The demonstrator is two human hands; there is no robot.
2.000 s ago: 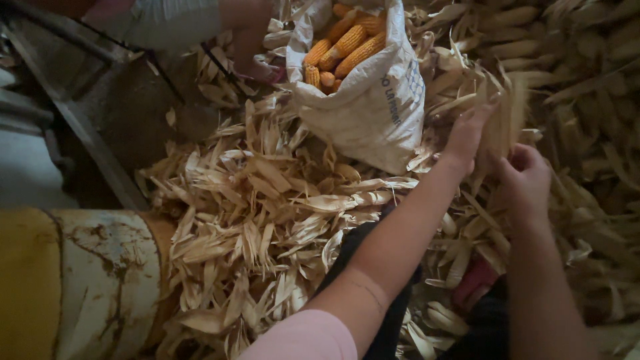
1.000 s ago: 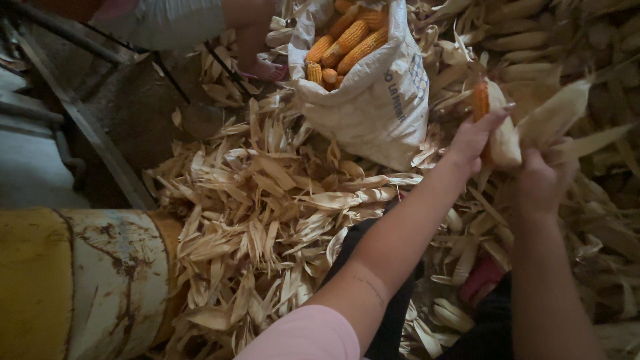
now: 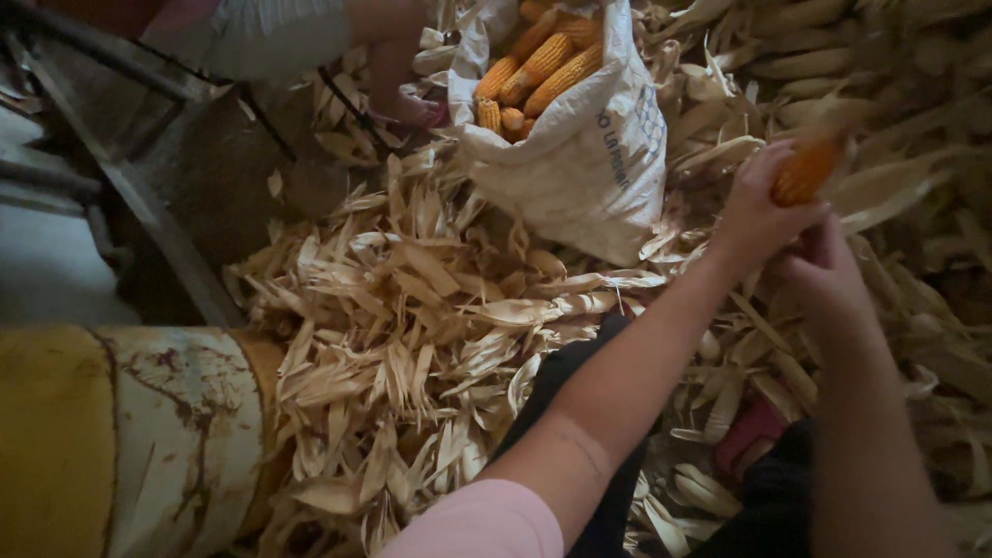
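Note:
My left hand (image 3: 767, 201) grips an orange ear of corn (image 3: 807, 169) at the right of the view, above the heap of unhusked ears. Just below it, my right hand (image 3: 818, 256) is closed around the base of the same ear, where pale husk (image 3: 891, 190) spreads out to the right, blurred. To the left of both hands stands a white woven sack (image 3: 566, 186), its mouth open, with several bare orange cobs (image 3: 546, 62) inside. The fingers of my right hand are partly hidden by my left hand and wrist.
Loose dry husks (image 3: 418, 310) cover the floor between the sack and a rusty yellow and white drum (image 3: 186, 418). Ears in their husks (image 3: 806, 62) lie at the upper right. Another person's leg (image 3: 391, 70) and metal bars (image 3: 132, 186) are at the upper left.
The orange cob, only partly showing one second ago, now has more of its kernels bare. The husk at my right hand has moved down and to the right.

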